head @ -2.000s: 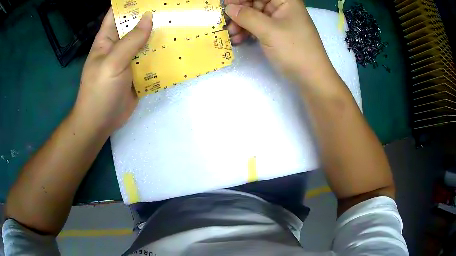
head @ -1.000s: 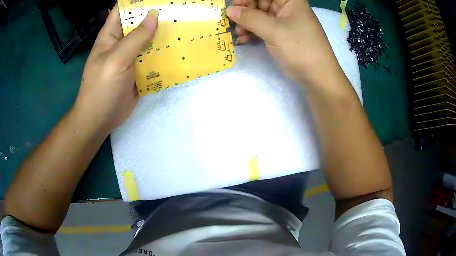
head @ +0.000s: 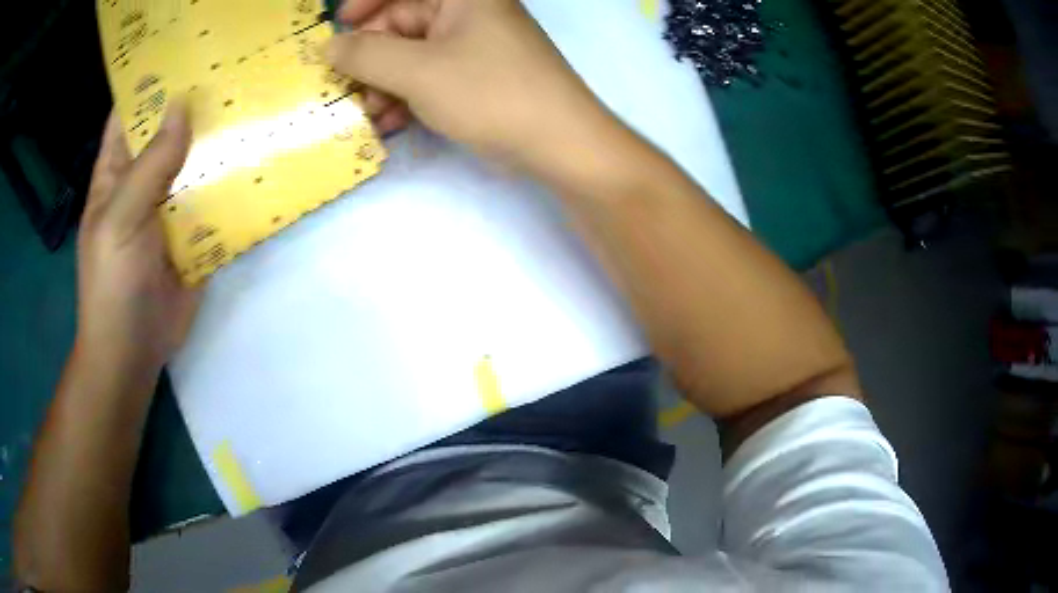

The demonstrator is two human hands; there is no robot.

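A yellow PCB panel (head: 249,127) with black print is held tilted above the white foam sheet (head: 383,290) at the upper left; its top is cut off by the picture's edge. My left hand (head: 139,220) grips its left edge, thumb on the face. My right hand (head: 429,70) is at the panel's right, notched edge, fingers bent together. Whether a small component is between the right fingertips is hidden and blurred.
A heap of black glittering components (head: 719,35) lies past the foam's far right corner on the green mat (head: 801,174). A rack of upright yellow boards (head: 928,104) stands at the right. A black rack (head: 46,174) is at the upper left. Yellow tape strips (head: 492,385) mark the foam edge.
The view has shifted and turned, so hands, panel and foam appear further left. More of the panel's length shows. My left hand still holds the panel and my right hand stays at its right edge.
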